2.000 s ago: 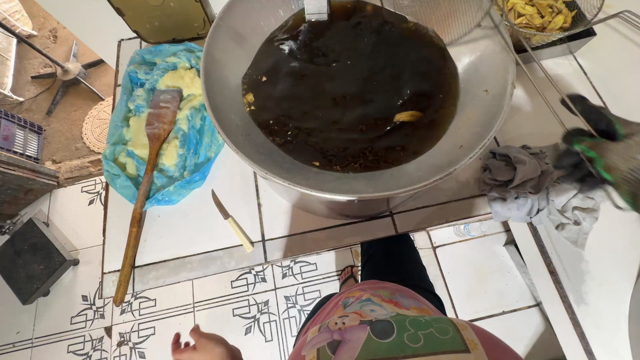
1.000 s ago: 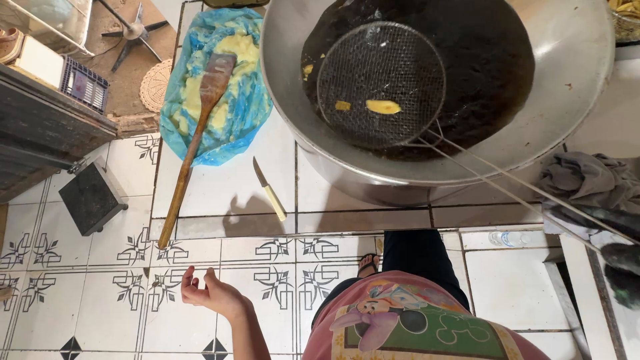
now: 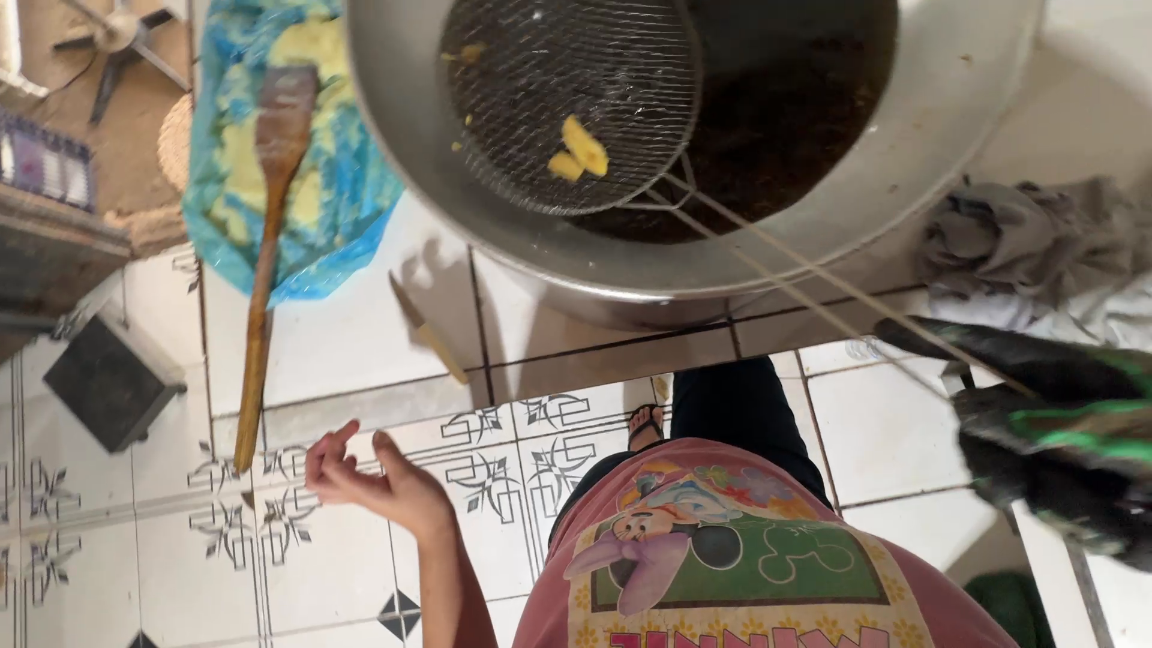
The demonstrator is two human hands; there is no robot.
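Note:
My right hand (image 3: 1062,423), in a dark glove with green patches, is closed on the long wire handle of a mesh skimmer (image 3: 576,99). The skimmer's round basket is over the dark oil (image 3: 792,135) in a wide metal pan (image 3: 972,99), with a few yellow fried pieces (image 3: 585,147) in it. My bare left hand (image 3: 378,481) holds nothing, its fingers apart and curled, in front of the counter edge. Nearest to it are the handle of a wooden spatula (image 3: 270,207), which rests on a blue plastic bag (image 3: 351,243) smeared with yellow paste, and a small knife (image 3: 427,328).
A crumpled grey cloth (image 3: 1035,243) lies right of the pan. The tiled counter's front edge (image 3: 612,360) runs before my body. On the patterned floor at the left stands a black box-like object (image 3: 112,382). Further back are a chair base (image 3: 117,31) and a purple crate (image 3: 45,162).
The skimmer has come over the oil and now carries yellow pieces towards the pan's near left side. My left hand has come further into view. The view has shifted.

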